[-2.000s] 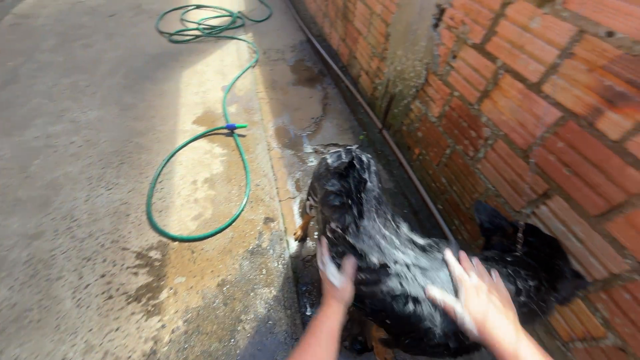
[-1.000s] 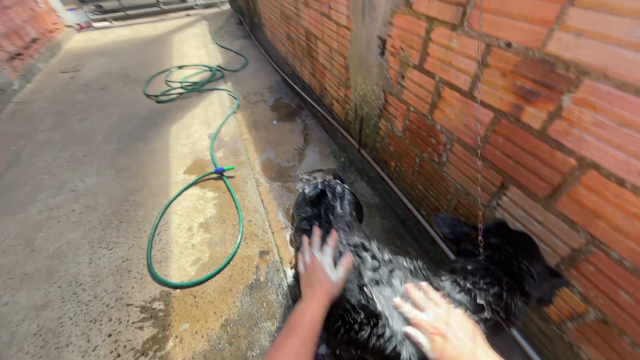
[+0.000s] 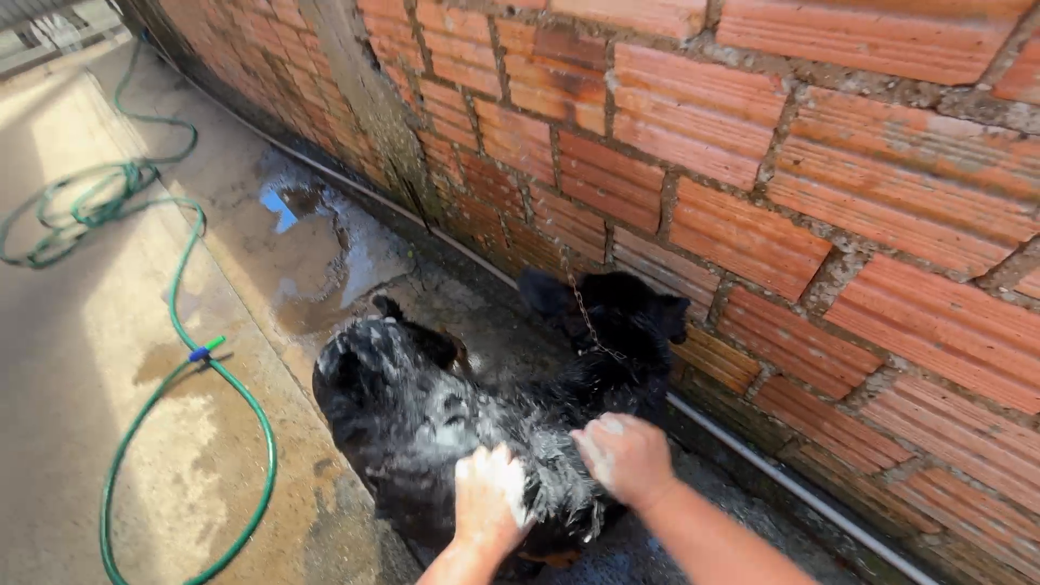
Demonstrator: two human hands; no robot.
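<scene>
A wet black dog (image 3: 406, 414) with tan markings stands along the wall, its back and rump covered in white lather. Its head (image 3: 617, 301) is at the wall side, facing away from me, and a thin metal chain (image 3: 583, 309) runs up from its neck. My left hand (image 3: 491, 487), foamy over the fingers, presses on the lathered fur of the dog's side, fingers bent. On the fur nearer the shoulders lies my right hand (image 3: 626, 455), also soapy, with its fingers curled in. The fingertips of both are partly hidden, so a grip on the fur cannot be made out.
A rough hollow-brick wall (image 3: 731, 227) rises close on the right, with a thin pipe (image 3: 780, 475) along its foot. On the concrete at left lies a green garden hose (image 3: 268, 455) in loops, with a blue and green nozzle (image 3: 203, 351). A puddle (image 3: 325, 236) lies beyond the dog.
The view has swung right toward the wall. My left hand has moved along the dog from near its rump toward its middle, closer to my right hand. Both hands' fingers, spread before, are now bent.
</scene>
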